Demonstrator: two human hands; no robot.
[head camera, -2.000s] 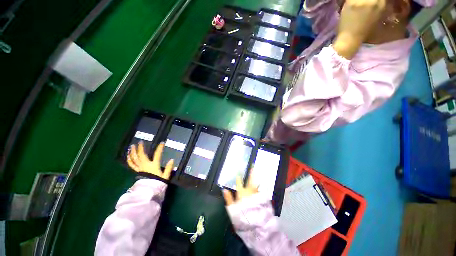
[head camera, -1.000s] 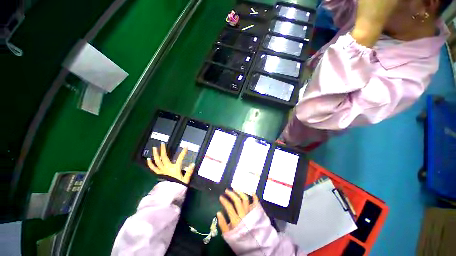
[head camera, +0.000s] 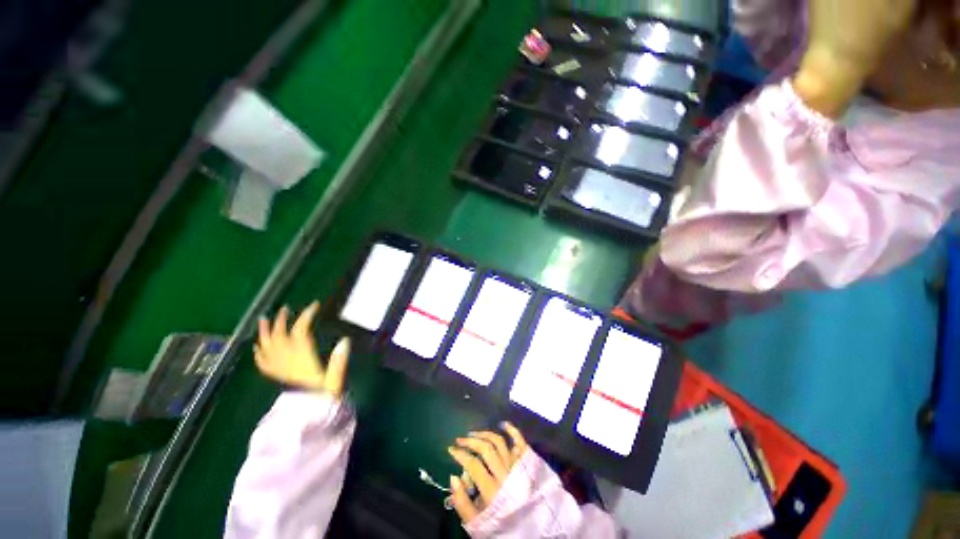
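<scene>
A black phone tray (head camera: 479, 394) lies on the green bench in front of me with several smartphones side by side. All their screens are white; the leftmost phone (head camera: 378, 286) is plain white, and the others, such as the rightmost phone (head camera: 621, 390), show a red line. My left hand (head camera: 299, 352) is off the tray's left end, fingers spread, holding nothing. My right hand (head camera: 486, 467) is just below the tray's near edge, fingers slightly bent and apart, holding nothing. A thin white cord (head camera: 433, 481) lies partly behind my right hand.
Two more phone trays lie farther along the bench, one with dark phones (head camera: 510, 168), one with bright screens (head camera: 615, 197). A person in a pink smock (head camera: 758, 200) sits beyond. A red bin (head camera: 824, 479) with a clipboard (head camera: 695, 476) is at right. A metal rail (head camera: 339, 181) runs at left.
The phones on the left changed from grey screens to white, most with red lines. My left hand moved left off the phones. My right hand drew back from the tray. The view shifted.
</scene>
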